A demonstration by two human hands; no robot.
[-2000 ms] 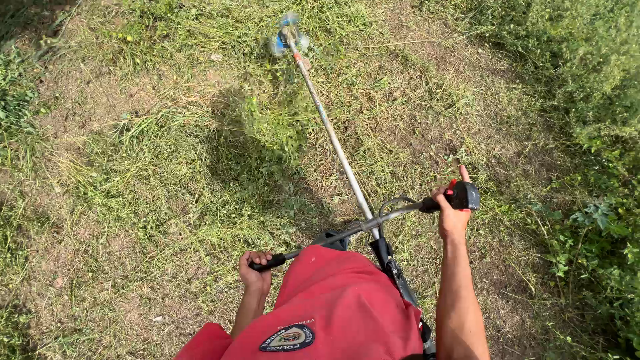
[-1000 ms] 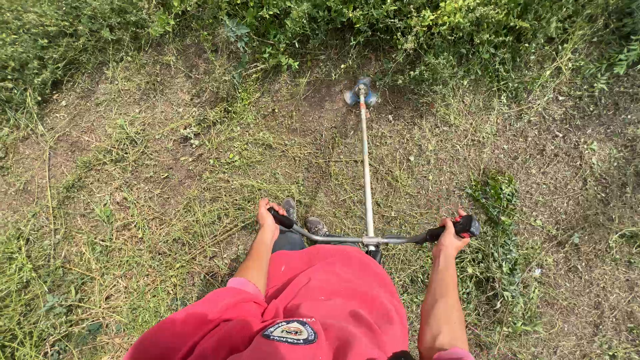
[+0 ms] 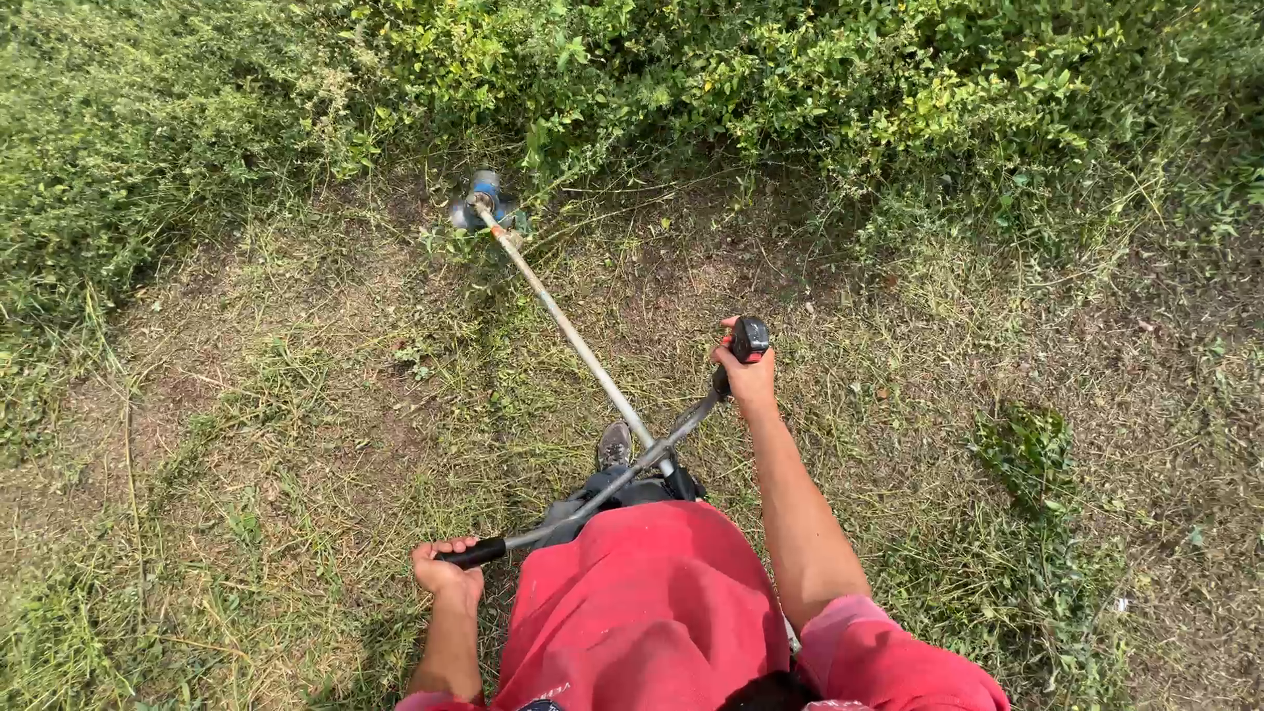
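My left hand (image 3: 449, 573) is closed around the black rubber grip (image 3: 476, 553) at the lower left end of a brush cutter's handlebar (image 3: 632, 472). At the bar's other end, my right hand (image 3: 748, 370) holds the throttle grip (image 3: 750, 339), which has a black and red housing. From the handlebar the metal shaft (image 3: 573, 336) slants up and left to the cutting head (image 3: 481, 205). That head is blue and blurred, low over the ground at the edge of the bushes.
Dense leafy bushes (image 3: 731, 89) run across the top and upper left. Dry soil with cut grass (image 3: 326, 395) lies around me, and a pile of leafy cuttings (image 3: 1032, 464) is on the right. A shoe (image 3: 614, 446) shows beside the shaft.
The cutting head has swung left along the bushes since a second ago. My right hand has moved forward and my left hand back, so the handlebar is now slanted. The view has turned and shifted.
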